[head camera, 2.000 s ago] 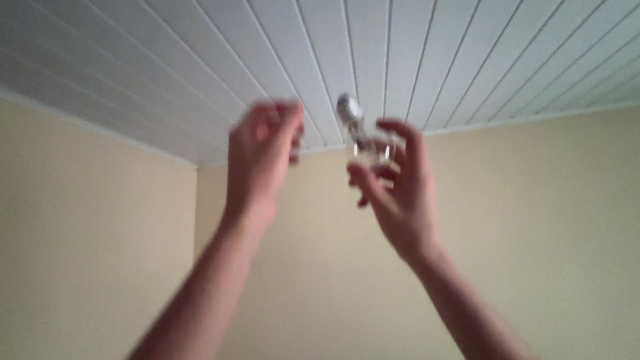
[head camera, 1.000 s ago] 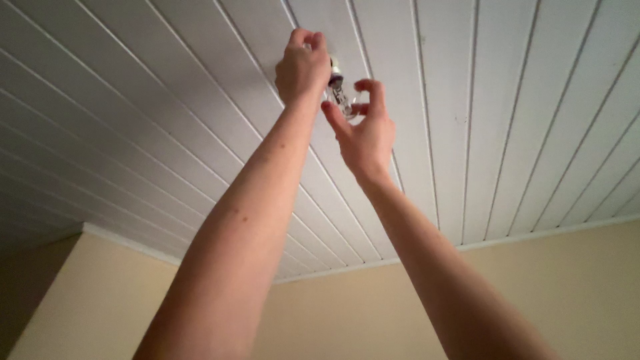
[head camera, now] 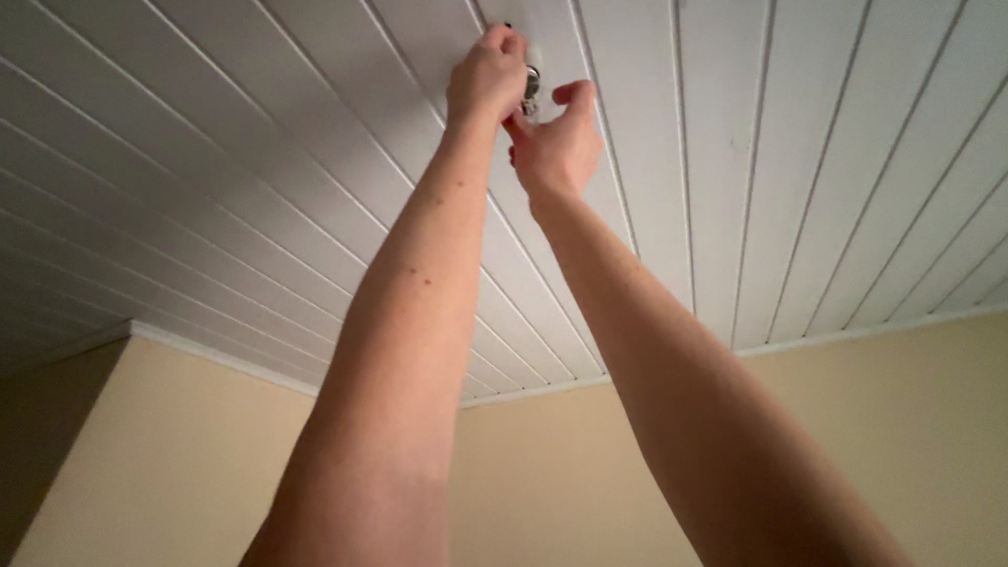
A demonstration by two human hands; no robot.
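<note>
Overhead, near the top of the view, a clear glass light bulb (head camera: 529,105) hangs with its dark-rimmed metal end up, against a pale ceiling lamp holder (head camera: 534,57). My left hand (head camera: 488,75) is raised to the holder, its fingers curled around the holder's left side; the fingertips are partly hidden. Just below and to the right is my right hand (head camera: 557,142), thumb and fingers curved around the clear bulb. The glass is hard to see between them. Whether the bulb's end sits inside the holder cannot be told.
A white plank ceiling (head camera: 709,157) with long grooves spans the view. White trim (head camera: 543,388) runs where it meets the beige wall (head camera: 535,472). At the lower left a wall corner (head camera: 130,331) juts out. Shadows of the arms fall on the planks at left.
Two seconds ago my hands were apart, the bulb in my right hand. One second ago both were up at the holder, where they remain. The view has tilted up toward the ceiling.
</note>
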